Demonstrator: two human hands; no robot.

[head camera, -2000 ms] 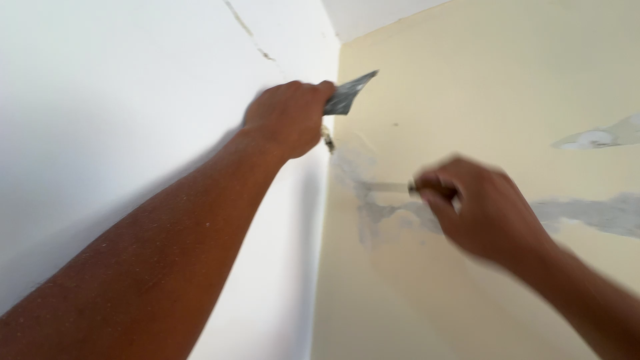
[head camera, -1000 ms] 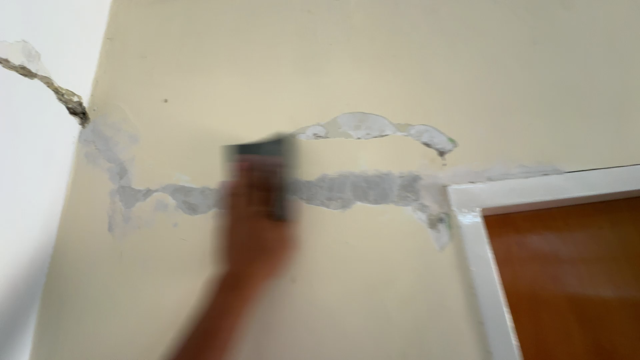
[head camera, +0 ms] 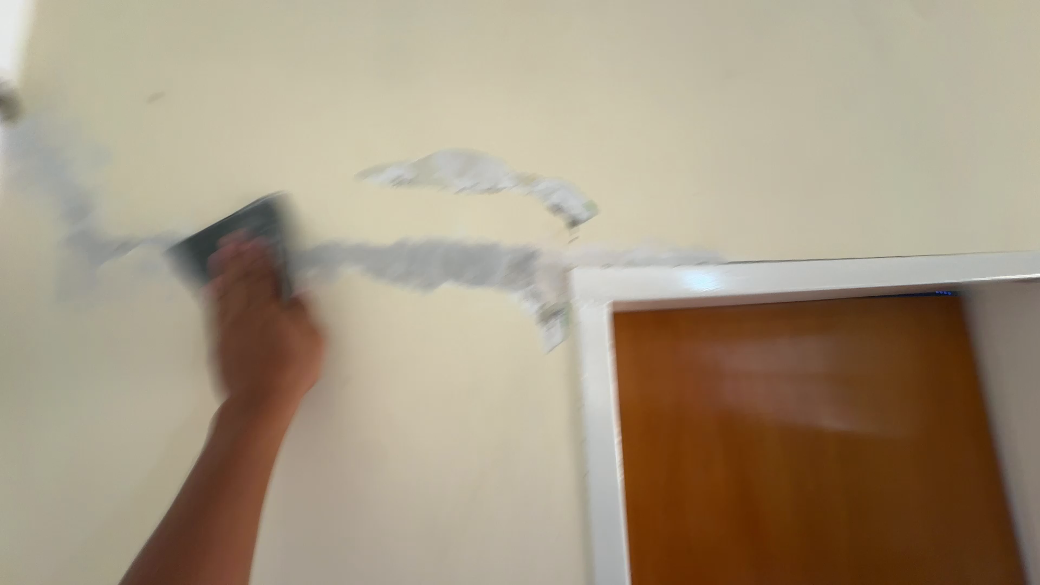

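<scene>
My left hand reaches up from the lower left, its fingers on a broad, dark flat blade, apparently a filling knife. The blade lies at a slant over the grey filler band on the cream wall; motion blur hides how firmly it touches. More grey filler shows left of the blade, towards the wall corner. Above and to the right of the hand is a chipped, whitish patch. My right hand is out of view.
A white door frame stands right of the filler band, around a brown wooden door. A rough broken spot sits beside the frame's upper left corner. At the far left edge is a dark hole.
The view has swung right from the wall corner to the door frame. My right hand, seen two seconds ago with a narrow tool, has left the view. The blade is now more tilted than one second ago.
</scene>
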